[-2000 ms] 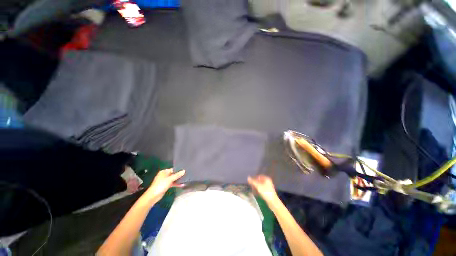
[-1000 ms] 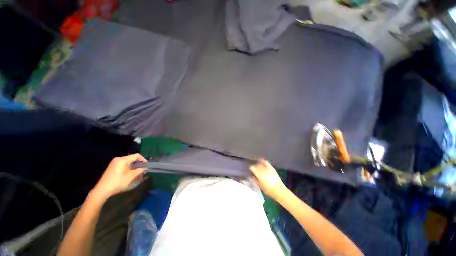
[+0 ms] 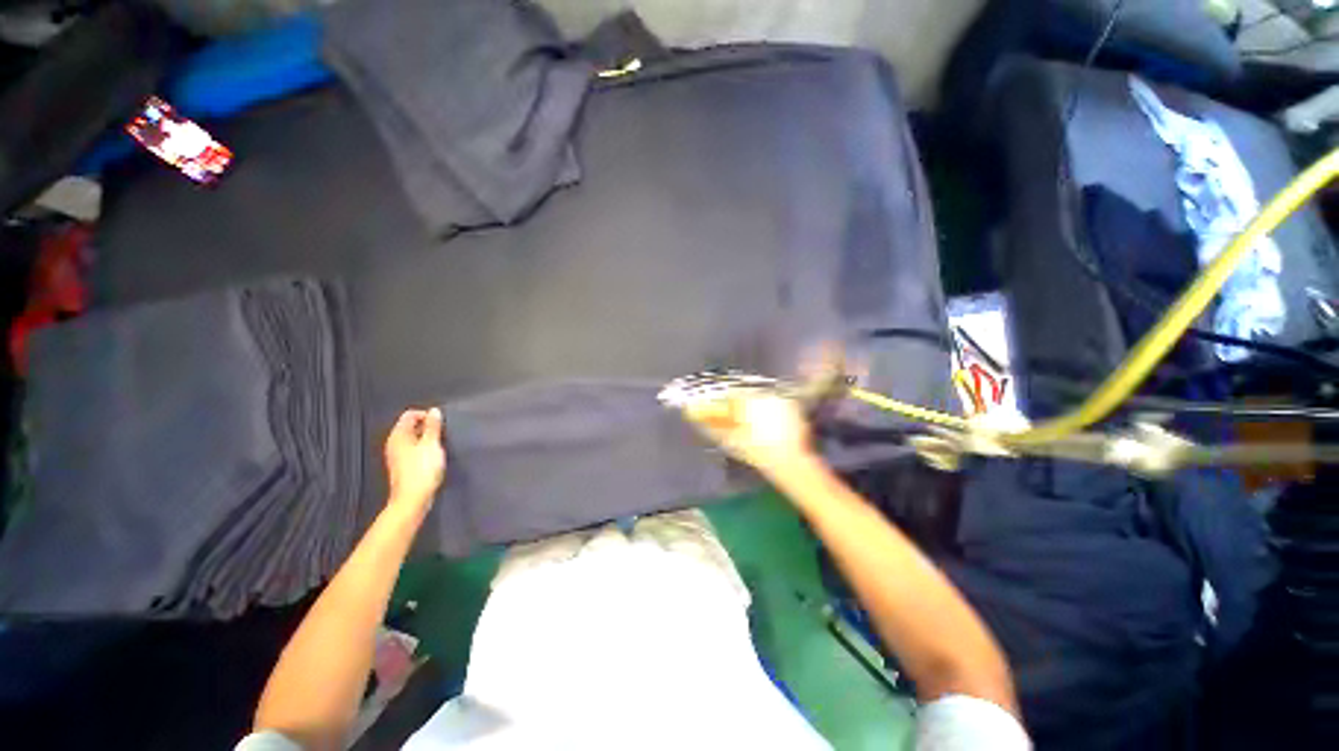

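A dark grey garment piece (image 3: 565, 455) lies flat along the near edge of the pressing table (image 3: 705, 191). My left hand (image 3: 417, 458) pinches its left upper corner. My right hand (image 3: 752, 426) is closed on the steam iron (image 3: 720, 387), which is at the right upper part of the piece. The iron is blurred and mostly hidden by my hand. The yellow steam hose (image 3: 1175, 316) runs from the iron's side and arches up to the right.
A finished stack (image 3: 147, 426) with fanned edges lies at the left. Loose unpressed pieces (image 3: 477, 118) lie at the far edge. A red-and-white packet (image 3: 179, 140) is far left. A white card-like plate (image 3: 981, 357) is by the right edge. Dark clothing (image 3: 1087, 587) is piled at right.
The piece was held folded between both hands at the near edge and now lies flat on the table. My right hand has let go of it and taken hold of the iron, which has moved left.
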